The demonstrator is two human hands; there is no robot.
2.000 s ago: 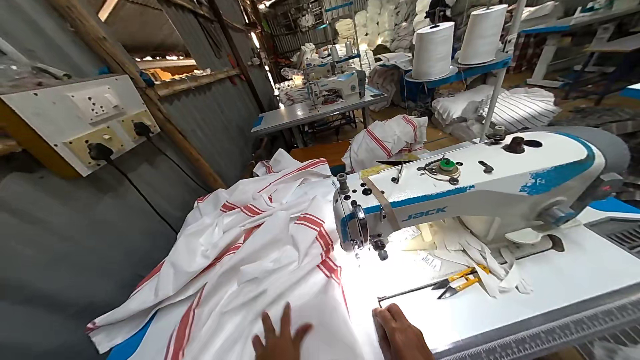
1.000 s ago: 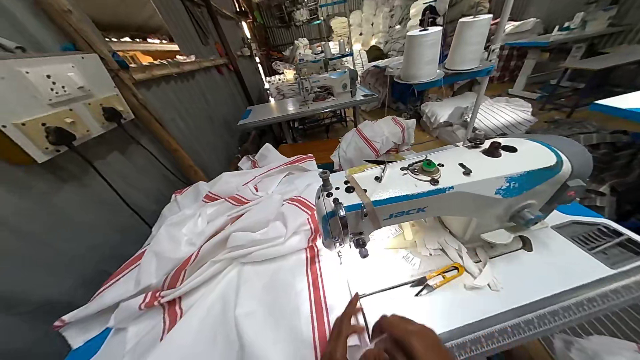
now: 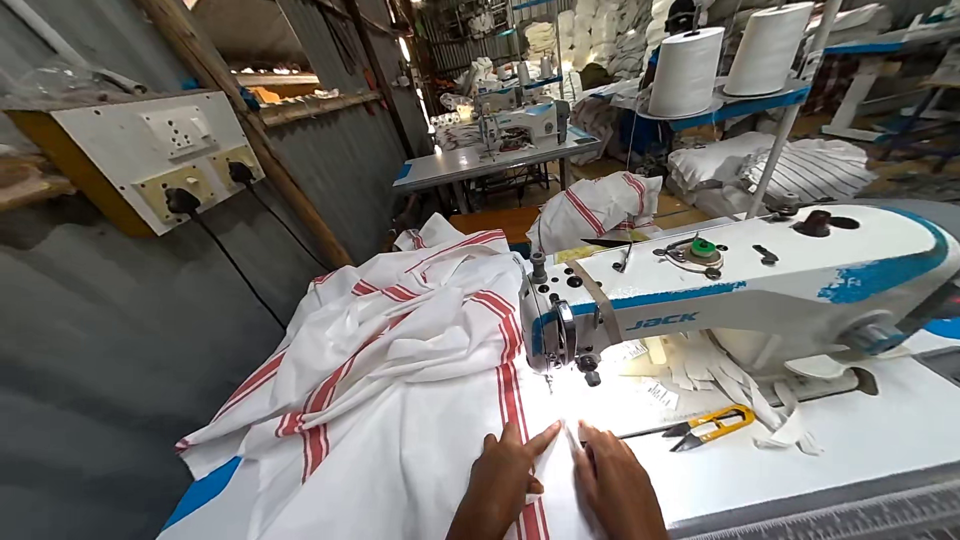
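White cloth with red stripes (image 3: 420, 375) spreads over the left of the table, its right edge below the needle of a Jack sewing machine (image 3: 720, 292). My left hand (image 3: 504, 480) presses on the cloth beside a red stripe, index finger pointing at the edge. Close to its right, my right hand (image 3: 619, 480) pinches the cloth's edge between thumb and index finger. Yellow-handled thread snips (image 3: 712, 427) lie on the table right of my right hand. The lamp glare hides detail around the needle.
White fabric scraps (image 3: 757, 390) and small printed labels (image 3: 661, 394) lie under the machine arm. Thread cones (image 3: 686, 71) stand behind it. A socket board (image 3: 161, 139) hangs on the left wall. A ruler strip (image 3: 847, 517) runs along the front edge.
My left hand has moved from beside my right hand onto the cloth near the striped edge. My right hand is now at the cloth's edge, nearer the needle.
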